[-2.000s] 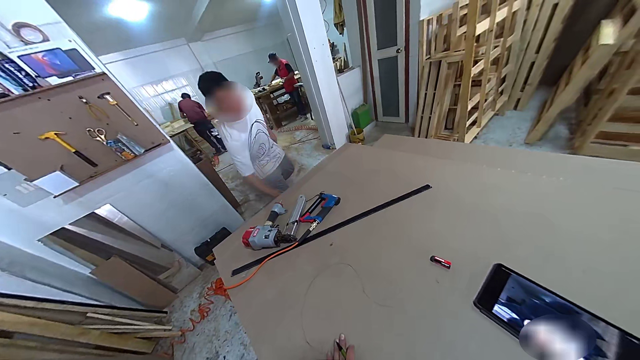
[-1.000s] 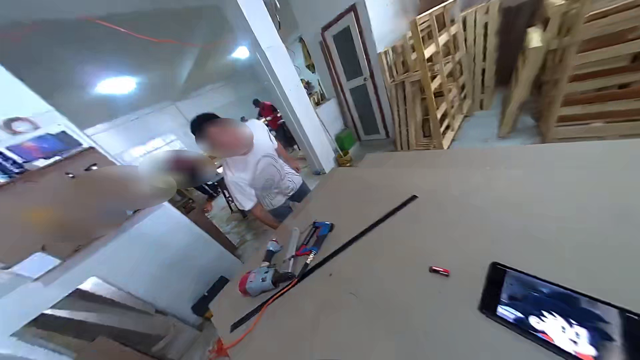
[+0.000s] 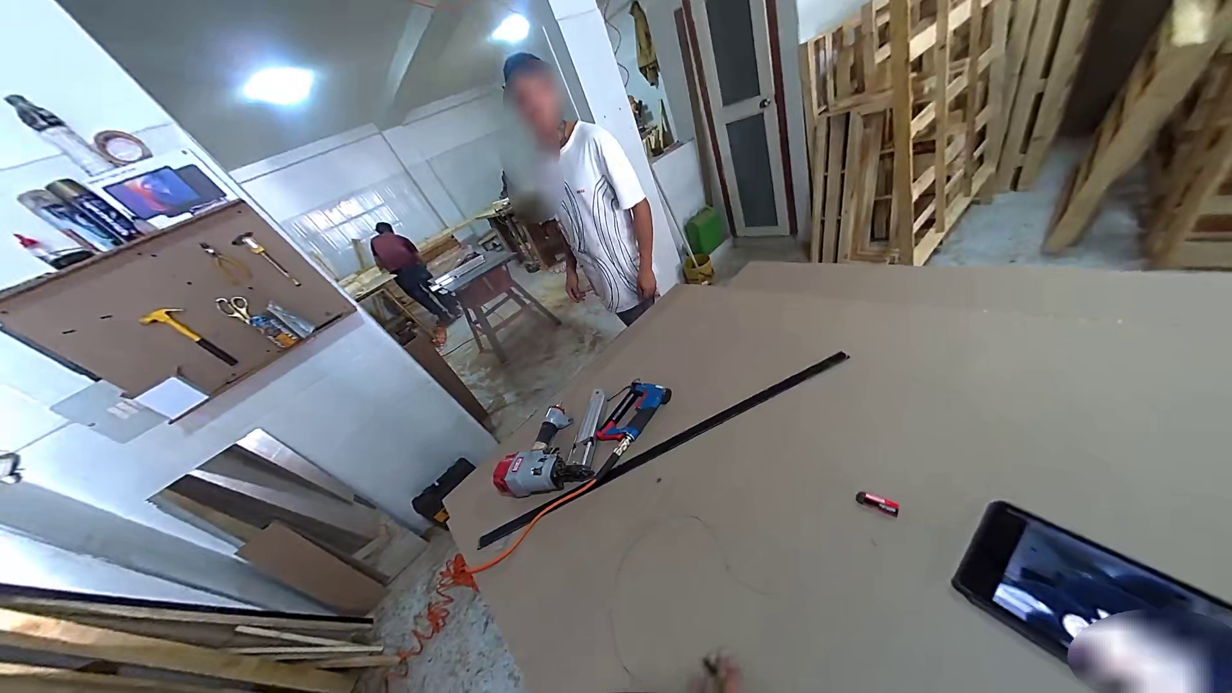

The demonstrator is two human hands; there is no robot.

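Note:
At the bottom edge, the fingertips of my right hand (image 3: 720,672) show, blurred, around a small dark-tipped thing (image 3: 710,662) over the brown board tabletop (image 3: 962,414). My left hand is out of view. A thin curved line (image 3: 621,568) runs on the board near the fingers. Farther forward lie a grey and red pneumatic nailer (image 3: 534,472) with an orange air hose (image 3: 529,527), a blue and black tool (image 3: 643,409) and a long black strip (image 3: 712,423). Right of them are a small red and black object (image 3: 878,503) and a smartphone (image 3: 1088,577) with a lit screen.
A person in a white T-shirt (image 3: 606,212) stands beyond the table; another (image 3: 404,265) is at a far workbench. Hand tools, including a claw hammer (image 3: 188,335), hang on a board at left. Wooden pallets (image 3: 905,135) stand behind. Lumber (image 3: 144,645) lies at lower left.
The person in the white T-shirt, who leaned at the table's far edge, now stands upright. My fingertips, out of view one second ago, show again at the bottom.

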